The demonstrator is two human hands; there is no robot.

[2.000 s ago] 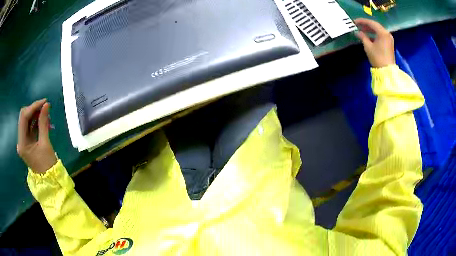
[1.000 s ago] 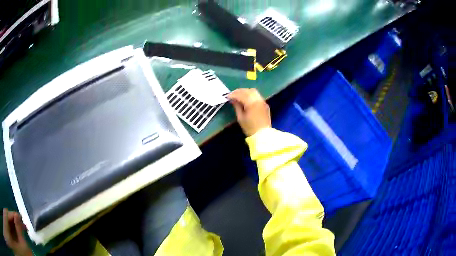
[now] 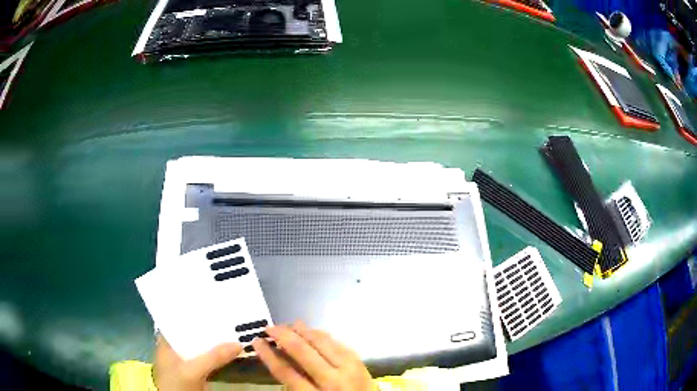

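The dark grey laptop bottom cover [image 3: 382,298] lies outer face up on a white foam sheet [image 3: 306,169]. My left hand [image 3: 187,366] holds the short-foot carrier sheet [image 3: 202,305] by its lower edge, above the cover's left part. The sheet is mostly blank white, with a few black short rubber feet [image 3: 228,262] near its upper right and lower right. My right hand [image 3: 317,359] has its fingertips at the lower feet on the sheet; whether it has gripped one cannot be told. The cover's right front foot recess [image 3: 463,336] shows as an outline; the left front corner is hidden.
Another carrier sheet with rows of black bars [image 3: 526,294] lies right of the cover. Beyond it are black long-strip carrier sheets [image 3: 535,221] with yellow ends and a spare short-foot pack [image 3: 630,214]. A stack of dark panels [image 3: 241,27] is at the back. Blue bins [image 3: 619,344] are lower right.
The white carrier sheet has moved from right of the cover to above its left part, now in my left hand. My right hand has come over to it. The view has turned back towards the cover.
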